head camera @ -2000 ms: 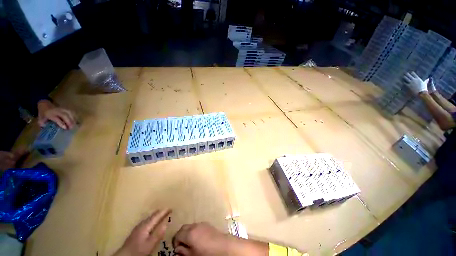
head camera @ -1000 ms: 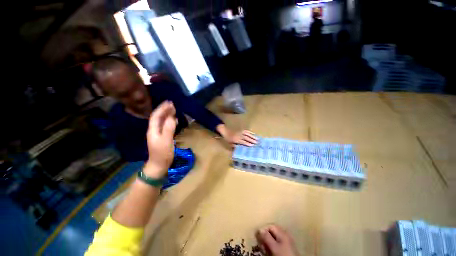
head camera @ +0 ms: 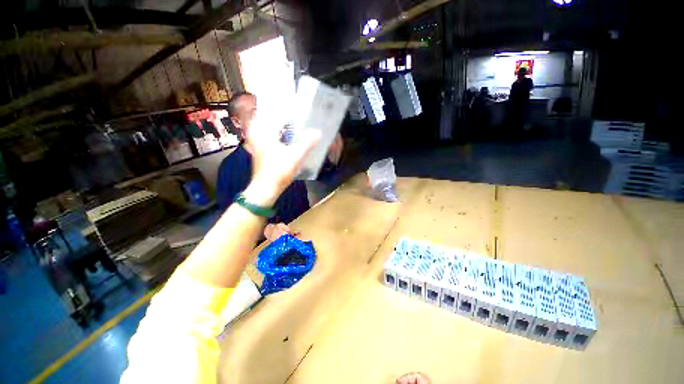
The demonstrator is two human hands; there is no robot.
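Note:
My left hand (head camera: 279, 156) is raised at upper centre-left, against a pale hanging metal panel (head camera: 324, 120). Glare washes out the fingers, so I cannot tell whether they grip it. My right hand (head camera: 412, 378) shows only as a small part at the bottom edge; its fingers and anything in them are hidden. A row of light grey metal enclosures (head camera: 487, 289) stands on the cardboard-covered table (head camera: 352, 330), slotted faces up and dark openings towards me.
A blue plastic bag (head camera: 289, 262) with dark fasteners lies at the left table edge. A person (head camera: 236, 176) in dark clothing is behind it. A clear bag (head camera: 382, 180) stands at the far edge. More panels (head camera: 406, 96) hang beyond. Stacked parts (head camera: 637, 161) are at far right.
The view has swung left and up. My left hand has risen from the table to the hanging panel. The other person's hand has left the row, which has more enclosures than two seconds ago.

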